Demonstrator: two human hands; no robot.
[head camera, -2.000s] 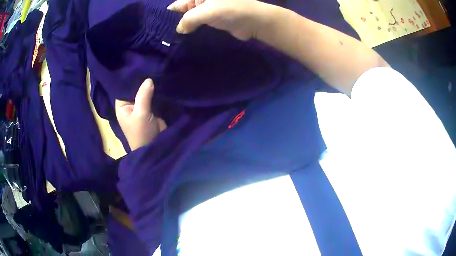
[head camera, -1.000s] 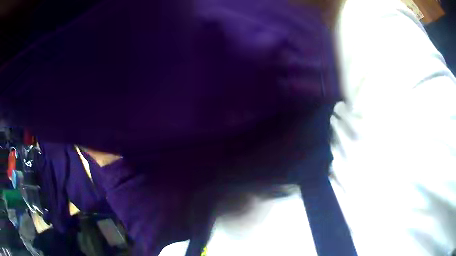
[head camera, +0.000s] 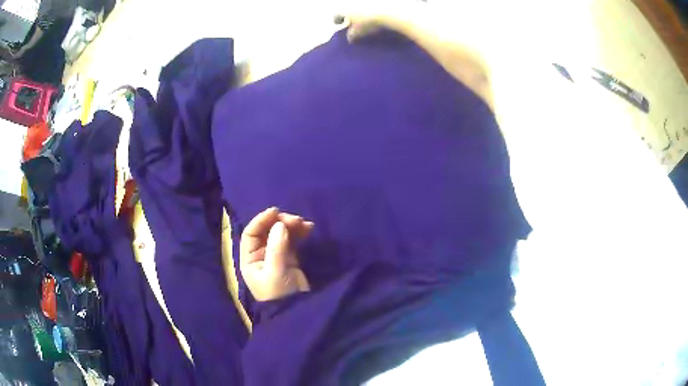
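A purple garment (head camera: 362, 151) is spread over the table in front of me and runs down onto my lap. My left hand (head camera: 275, 252) lies over its lower left part, palm up, fingers curled towards the thumb; I cannot tell if cloth is pinched there. My right hand (head camera: 358, 29) is at the garment's top edge, pale and blurred, with the cloth drawn to a peak at its fingers. The waistband and white tag do not show.
More purple garments (head camera: 177, 173) lie in long folds on the left of the pale table (head camera: 558, 30). Thread snips (head camera: 622, 89) lie at the right, beside a small dark piece. A pink square frame (head camera: 29, 100) and heaped dark items are at the far left.
The gathered waistband and tag have gone from view. The garment, raised and blurred a second ago, now lies spread out. The view takes in more of the table, and the snips now show.
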